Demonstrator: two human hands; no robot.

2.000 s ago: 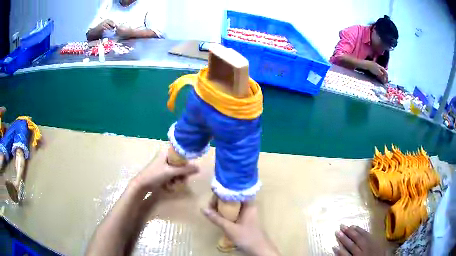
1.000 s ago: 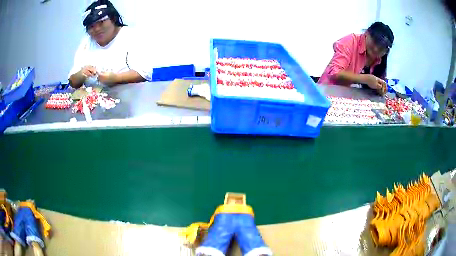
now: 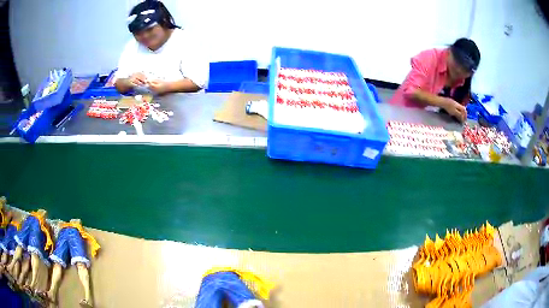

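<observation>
A figure lower body (image 3: 223, 292) with blue shorts and an orange-yellow waist sash (image 3: 256, 283) shows at the bottom middle, over the cardboard-covered bench (image 3: 337, 277). Its legs are cut off by the bottom edge. The sash tail points to the right. Neither of my hands is in the picture, so I cannot see what holds the figure. Several more figure lower bodies (image 3: 70, 245) lie side by side at the left end of the bench. Loose orange sashes (image 3: 454, 264) are nested in rows at the right.
A green belt (image 3: 198, 198) runs across beyond the bench. A blue crate (image 3: 325, 144) with rows of red-and-white parts stands at its far side. Two people sit opposite, handling small parts. A light grey sleeve or cloth (image 3: 524, 292) shows at the lower right edge.
The hands seen on the figure's legs two seconds ago are out of view. The figure now shows lower, turned, its sash tail to the right. The view has tilted up, then swung left.
</observation>
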